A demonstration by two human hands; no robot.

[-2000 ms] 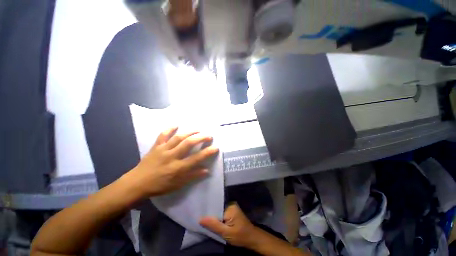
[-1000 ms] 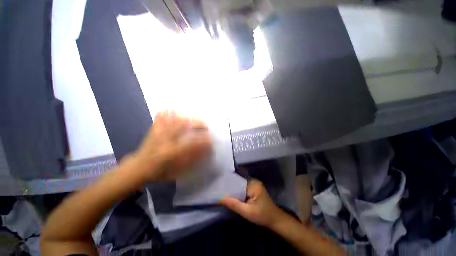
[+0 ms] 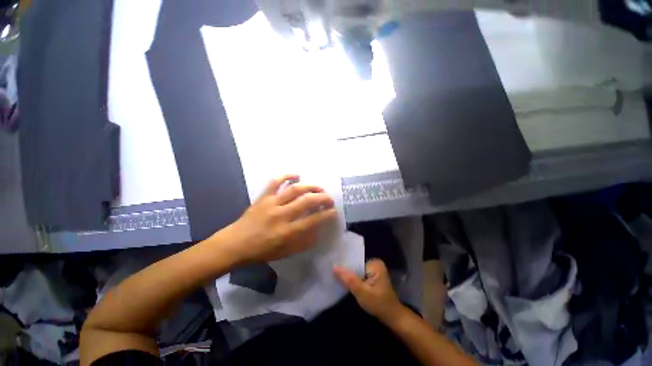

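A light grey panel (image 3: 286, 143) runs from the glare under the machine head over the table's front edge to the lap. A dark grey panel (image 3: 204, 143) shows beneath it on the left. My left hand (image 3: 289, 218) lies on the pale panel at the table edge, fingers slightly spread, pressing on it. My right hand (image 3: 368, 286) pinches the pale panel's right edge below the table, thumb on top. The presser foot and needle are lost in glare at the machine head (image 3: 429, 14).
Stacked dark panels (image 3: 68, 121) lie on the table's left. A small dark piece (image 3: 457, 107) lies right of the needle area, overlapping the edge ruler (image 3: 375, 189). Crumpled grey and white pieces (image 3: 529, 286) heap below the table at right. More fabric lies below left.
The view has tilted down and then shifted slightly left. My right hand has moved up along the panel's edge from two seconds ago. More of the panel's lower end now spreads over the lap.
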